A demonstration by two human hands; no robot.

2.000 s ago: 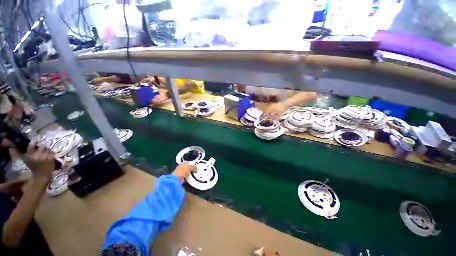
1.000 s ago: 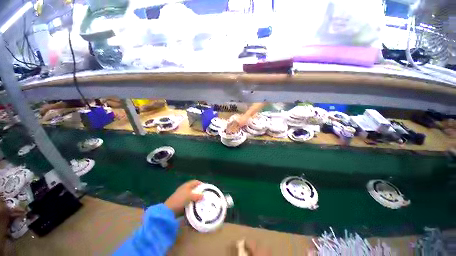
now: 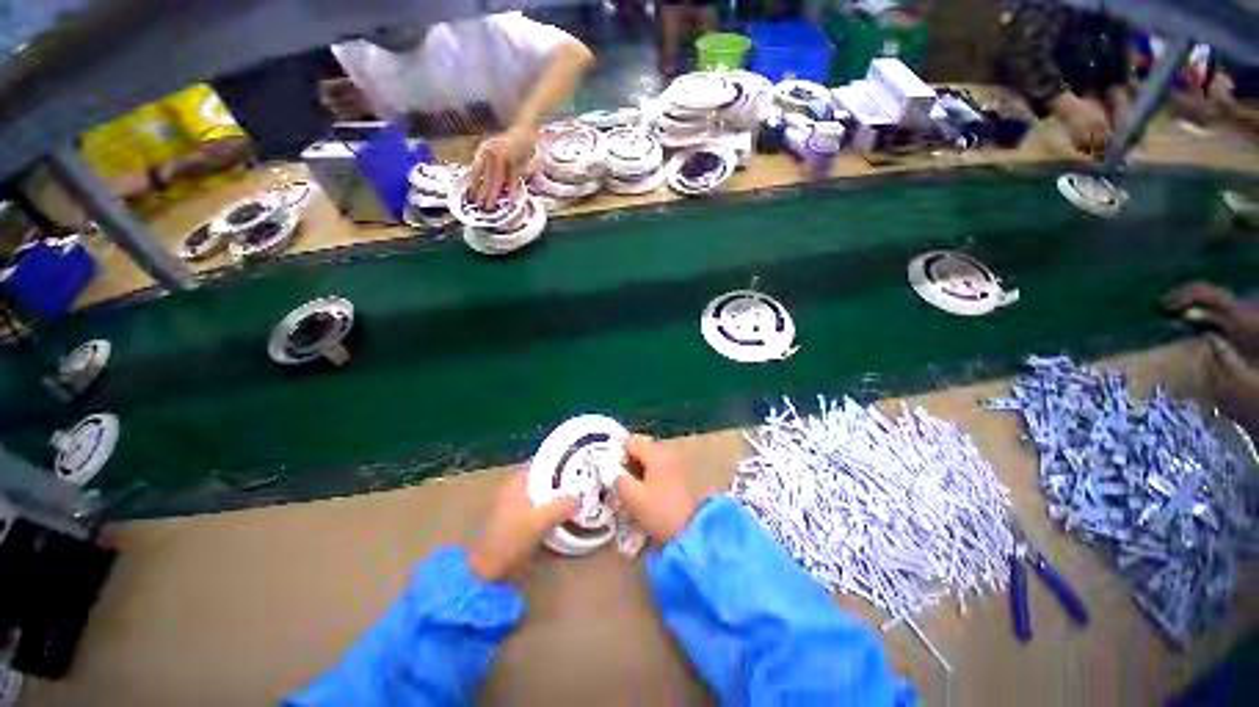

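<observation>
A round white housing (image 3: pixel 563 453) with dark curved slots is held over the bench near its belt-side edge. My left hand (image 3: pixel 518 522) grips its left and lower side, with the thumb on its face. My right hand (image 3: pixel 655 486) is at its right side, fingers on the housing near the rim. A small white part (image 3: pixel 630 539) shows at the lower right rim below my right hand. Whether my right fingers also pinch a small part is hidden.
A green conveyor belt (image 3: pixel 525 332) carries spaced discs. To the right lie a heap of white strips (image 3: pixel 877 504), blue-handled pliers (image 3: pixel 1038 591) and a heap of blue-grey strips (image 3: pixel 1139 483). A black box (image 3: pixel 53 587) is at left. A person's hand (image 3: pixel 500 169) handles stacked discs opposite.
My left hand has brought the housing from the belt to above the bench. My right hand is now on it too. The view has turned right and down, showing both heaps and the pliers.
</observation>
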